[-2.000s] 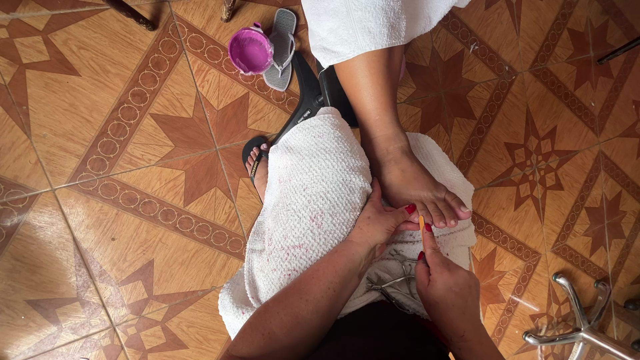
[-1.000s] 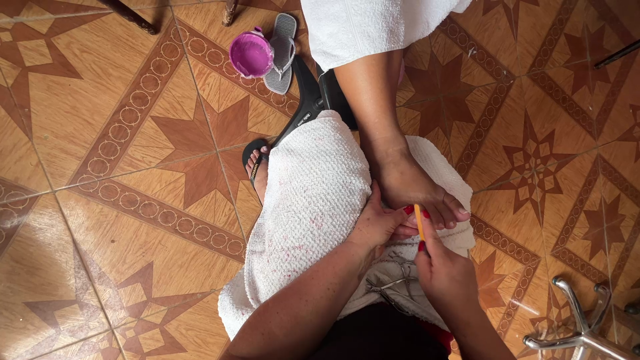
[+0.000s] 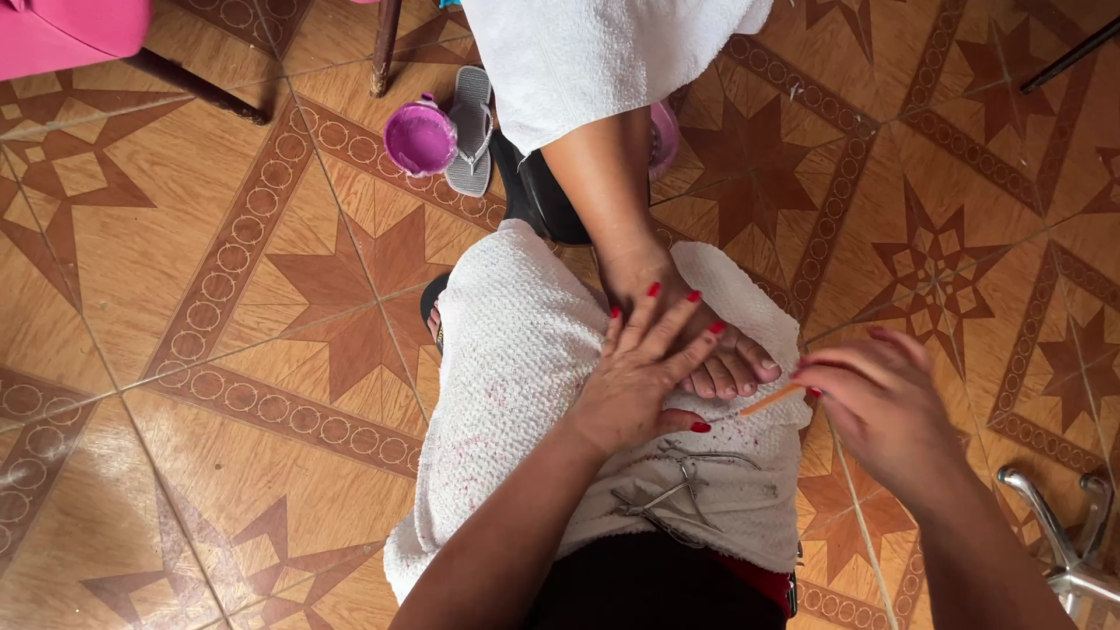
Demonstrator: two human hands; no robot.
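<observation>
Another person's bare foot rests on a white towel spread over my lap. Fingers spread, my left hand lies on top of that foot, its thumb beside the toes over the towel. My right hand, slightly blurred, is right of the toes and holds a thin orange stick whose tip points down-left toward the towel. Metal cuticle nippers and other metal tools lie on the towel near my waist; which tools they are is partly unclear. Reddish specks dot the towel.
A purple bowl and a grey flip-flop are on the tiled floor. Behind the foot stands a black support. A pink chair is at the upper left, a chrome chair base at the lower right. A second white towel covers the person's leg.
My right hand has moved right, away from the toes, with the orange stick. My left hand has gone from holding the toes to lying spread over the foot. The view has shifted slightly.
</observation>
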